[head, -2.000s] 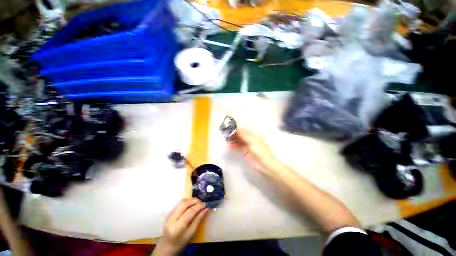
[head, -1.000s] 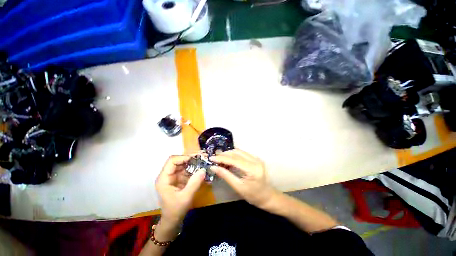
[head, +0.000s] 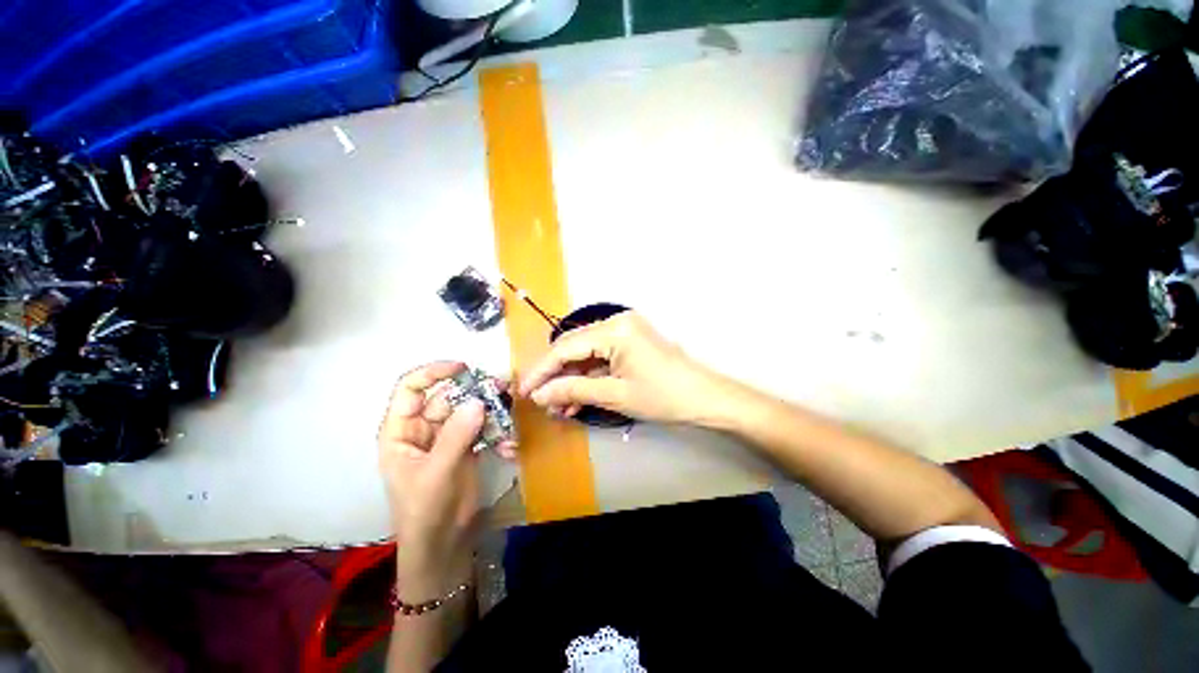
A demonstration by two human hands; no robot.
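My left hand [head: 427,427] holds a camera module [head: 481,405] between thumb and fingers, left of the orange-yellow tape, its silvery component side showing. My right hand [head: 611,368] is over the tape beside it, thumb and forefinger closed near the module's right edge. Whether the fingertips pinch a wire or plug connector is too small to tell. A black round camera housing [head: 598,316] lies on the bench, mostly hidden under my right hand. A dark lead wire [head: 530,305] rises from it to the upper left. A spare camera module [head: 471,299] lies left of the tape.
A heap of black housings with loose wires [head: 197,263] is at left. Blue bins [head: 224,66] and a white roll [head: 537,16] stand beyond. A plastic bag of black parts [head: 934,105] and black units [head: 1098,250] are at right. Red stools [head: 1072,519] and another person's arm [head: 46,611] show below.
Earlier my right hand brought the module in and both hands held it in front of the housing. Now my left hand holds it further left, and my right hand has shifted over the housing.
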